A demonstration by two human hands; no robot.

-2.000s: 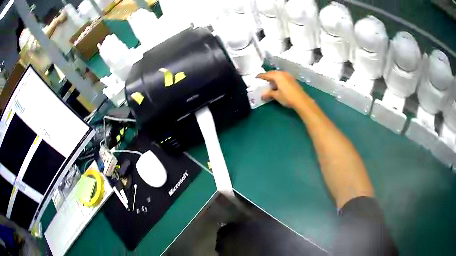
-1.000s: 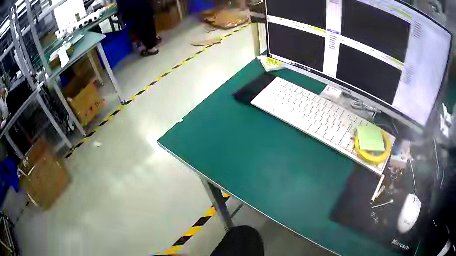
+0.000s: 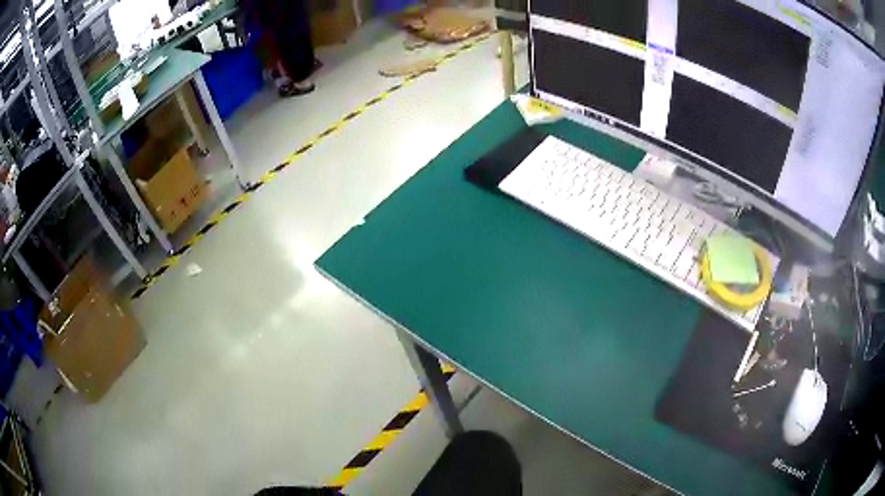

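Neither of my hands is in the picture. Nearest in front of me is a green-matted bench (image 3: pixel 485 271). A long white keyboard (image 3: pixel 611 213) lies at its back, below the monitor (image 3: pixel 708 97). A yellow tape roll (image 3: pixel 708 283) with pale green notes (image 3: pixel 733 260) sits on the keyboard's right end. A white mouse (image 3: pixel 804 407) lies on the black mouse pad (image 3: pixel 713 407), with thin sticks and tiny bits beside it. The monitor shows dark panes on white.
My dark-clothed knee (image 3: pixel 475 465) is at the bottom, by the bench edge. Yellow-black tape (image 3: pixel 388 438) runs along the grey floor. A cardboard box (image 3: pixel 94 334) stands at left, near another bench (image 3: pixel 160 82). A person's legs (image 3: pixel 289 44) show at the far top.
My view has swung from the black printer, row of white cameras and my reaching right hand to the keyboard side. Since one second ago, the view has shifted only slightly.
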